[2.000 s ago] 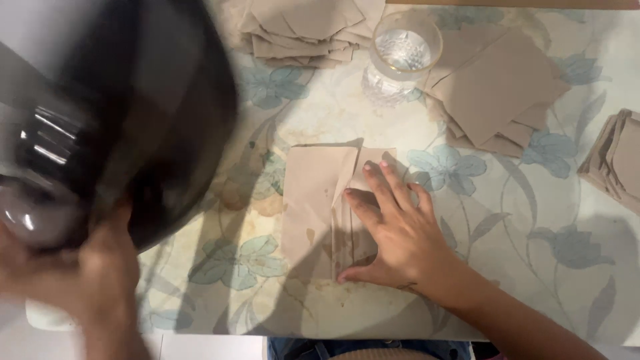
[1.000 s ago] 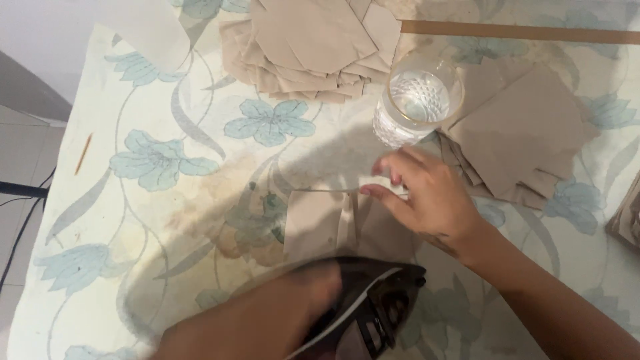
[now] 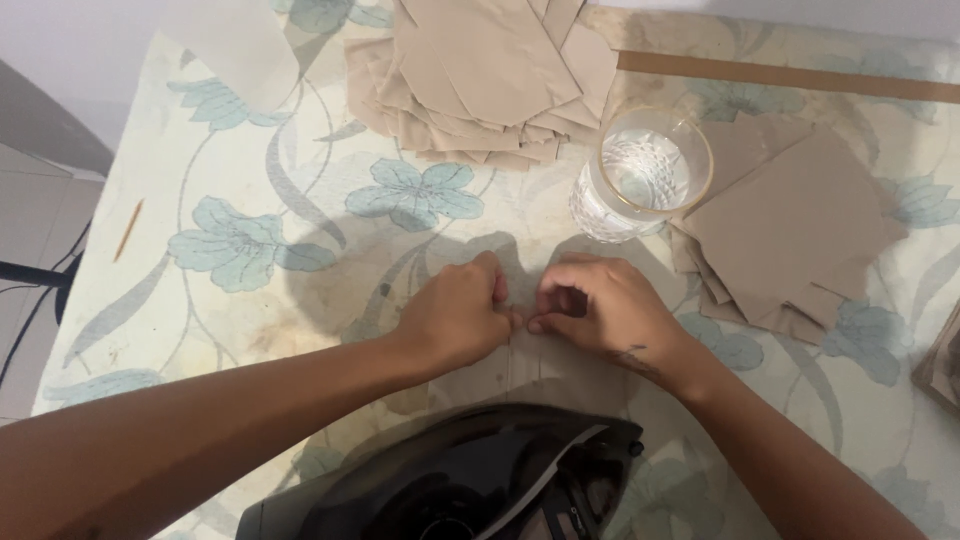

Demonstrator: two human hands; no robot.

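A black clothes iron [image 3: 450,472] rests at the bottom middle, partly over a beige fabric piece [image 3: 525,375] with a seam or fold down its middle. My left hand [image 3: 457,315] is curled at the fabric's top edge, thumb and finger close together; whether cloth is pinched between them is hard to see. Just to its right, my right hand [image 3: 600,307] has its thumb and fingertips near the same edge, with a small gap inside the curl. The two hands almost meet, and they hide the upper part of the piece.
A gold-rimmed glass of clear liquid [image 3: 645,172] stands beyond my right hand. Beige fabric pieces lie in a pile [image 3: 487,75] at the top and another pile [image 3: 787,225] at the right. A brown strip [image 3: 787,75] crosses the back. More pieces [image 3: 945,360] show at the right edge.
My left hand has let go of the iron and come to the fabric's top edge beside my right hand. The iron, raised at the left two seconds ago, now rests at the bottom middle.
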